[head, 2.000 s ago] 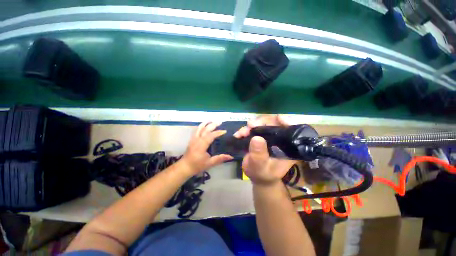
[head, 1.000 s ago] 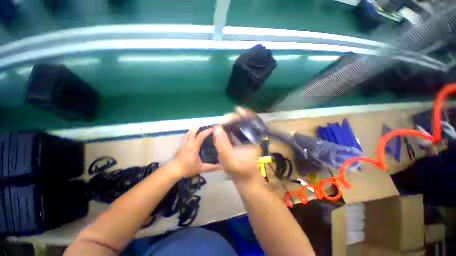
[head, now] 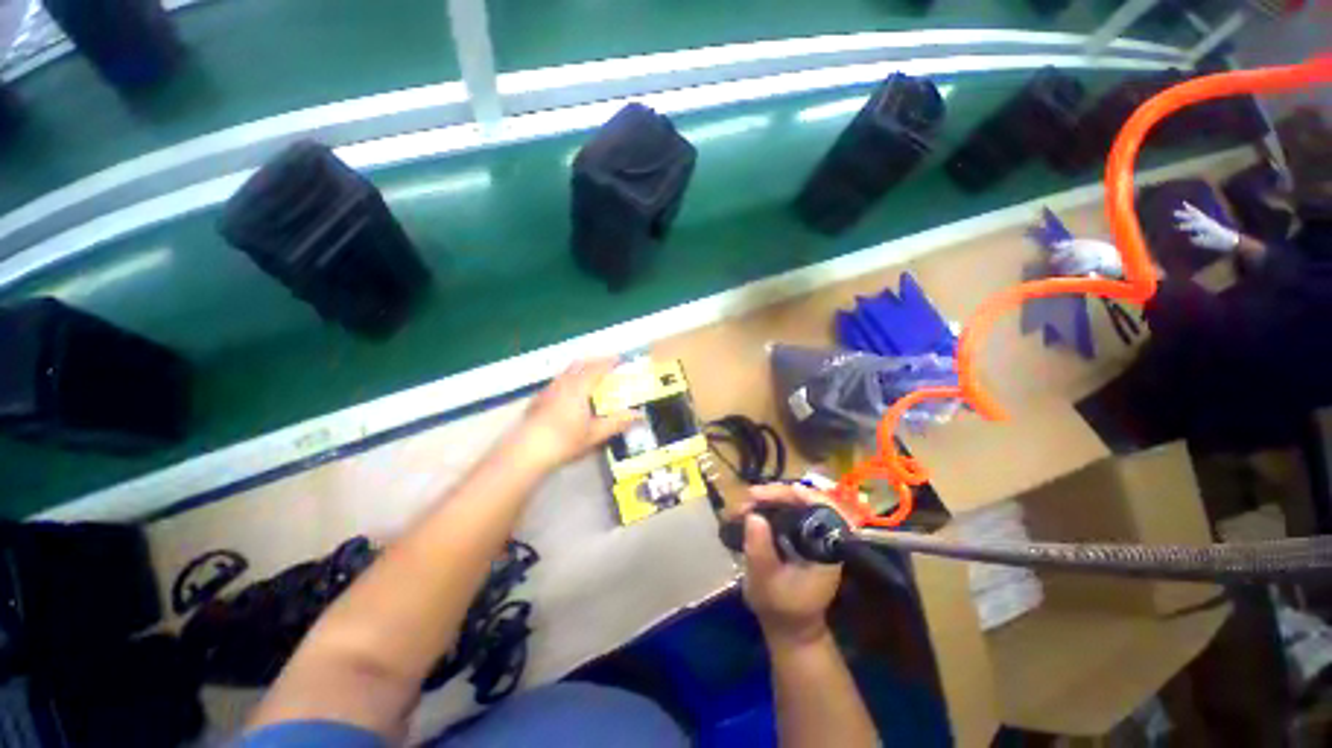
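Note:
The yellow screw feeder [head: 637, 488] stands on the cardboard-covered bench in front of me. My left hand [head: 570, 417] is at its left side, fingers against its upper part; whether it grips the feeder I cannot tell. My right hand [head: 790, 574] is closed around the black power screwdriver [head: 804, 532] at the bench's front edge, right of the feeder. A grey ribbed line runs right from the tool. The screwdriver's tip is hidden. No housing is in my hands.
Black housings [head: 628, 190] are spaced along the green belt. Tangled black handles [head: 292, 602] and stacked housings [head: 73, 614] lie left. Orange coiled hose [head: 1008, 292], plastic bag [head: 840, 395], blue pieces [head: 898, 322] and open carton [head: 1110, 643] are right. Another person's gloved hands [head: 1088, 257] show farther right.
The black unit has left my hands. My right hand has moved right and towards me with the screwdriver; my left hand is now at the feeder. The view has turned right.

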